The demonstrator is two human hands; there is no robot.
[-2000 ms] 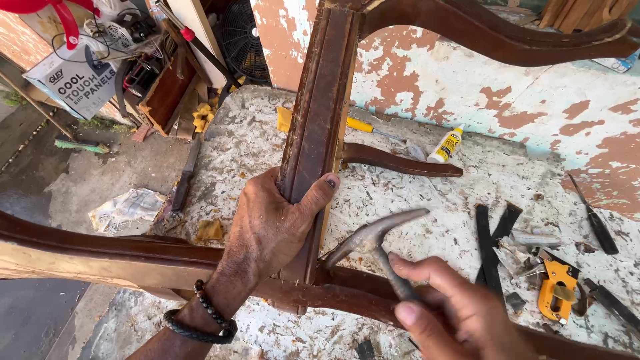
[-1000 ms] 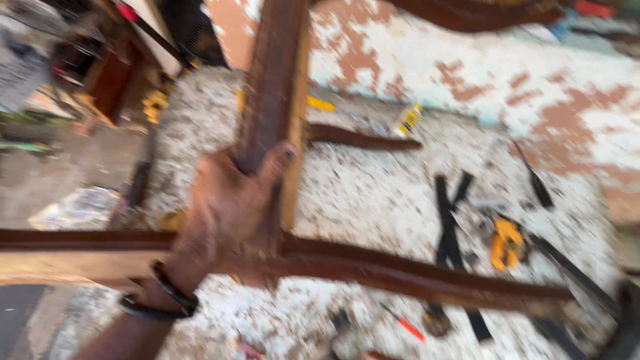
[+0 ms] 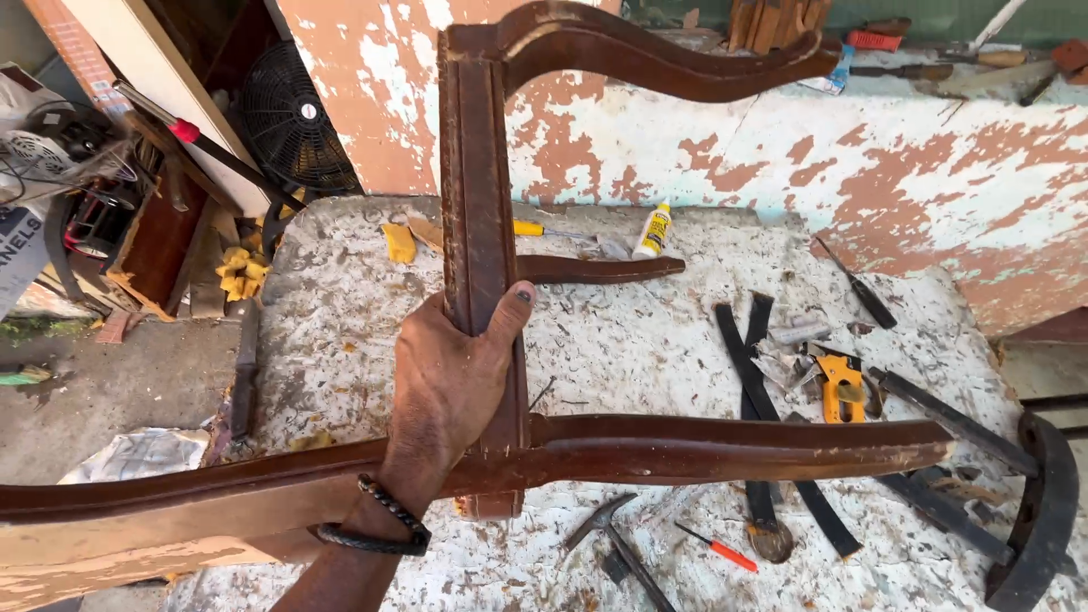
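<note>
My left hand, with a braided bracelet at the wrist, grips the upright rail of a dark brown wooden chair frame. A curved leg of the frame reaches right from below the hand, and another curved piece extends from its top. Behind the rail, a shorter curved wooden part sticks out to the right. A small hammer lies on the worktop below the frame, beside an orange-handled screwdriver. My right hand is out of view.
On the paint-flaked worktop are a glue bottle, black straps, a yellow staple gun, a dark-handled screwdriver and a knife. A peeling wall borders the back. A black fan stands at the left.
The hammer was in my right hand against the frame's joint; now it lies on the worktop, and the right hand has left the view. My left hand still holds the rail.
</note>
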